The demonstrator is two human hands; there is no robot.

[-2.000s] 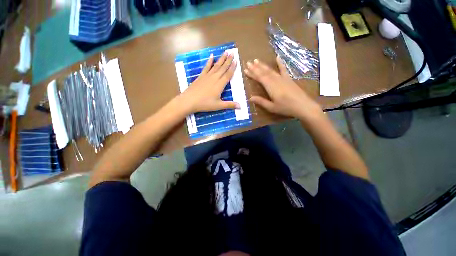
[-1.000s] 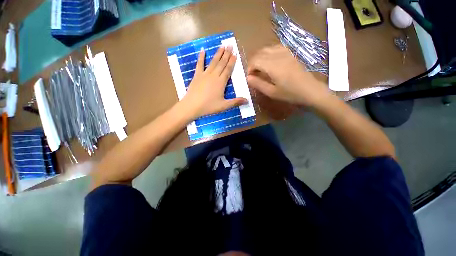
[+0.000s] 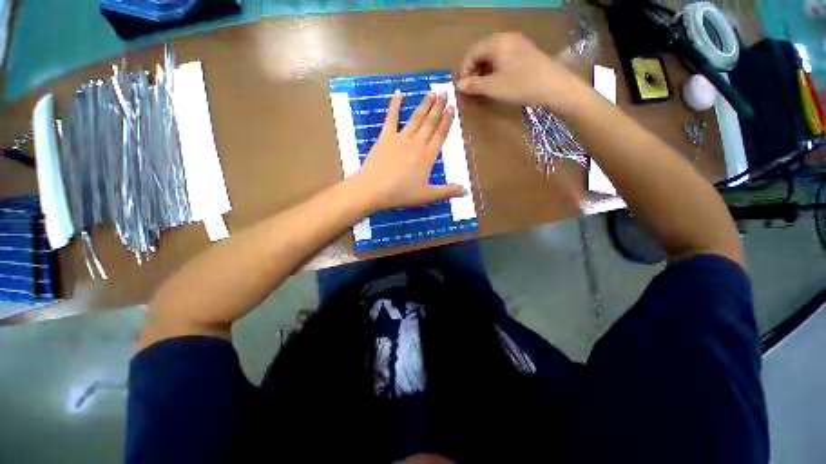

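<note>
A blue solar cell [image 3: 398, 227] with pale parallel lines lies flat on the brown bench in front of me. White strips lie along its left side [image 3: 345, 136] and right side [image 3: 461, 163]. My left hand [image 3: 412, 163] lies flat on the cell with its fingers spread, its fingertips and thumb on the right strip. My right hand [image 3: 503, 72] is at the cell's upper right corner, thumb and index fingertip pinched together. Whether something thin is between them cannot be told. A faint thin line shows beside the cell's right edge.
A wide bundle of silver ribbon [image 3: 127, 154] lies at left between white strips. Shorter ribbons [image 3: 552, 140] lie under my right forearm. A yellow sponge in a black tray [image 3: 649, 79] and a white ring [image 3: 709, 36] are at upper right. Blue cells [image 3: 23, 249] lie far left.
My right hand has moved from beside the cell's right edge up to its upper right corner, with fingers now pinched. My left hand stays on the cell. The camera view has shifted.
</note>
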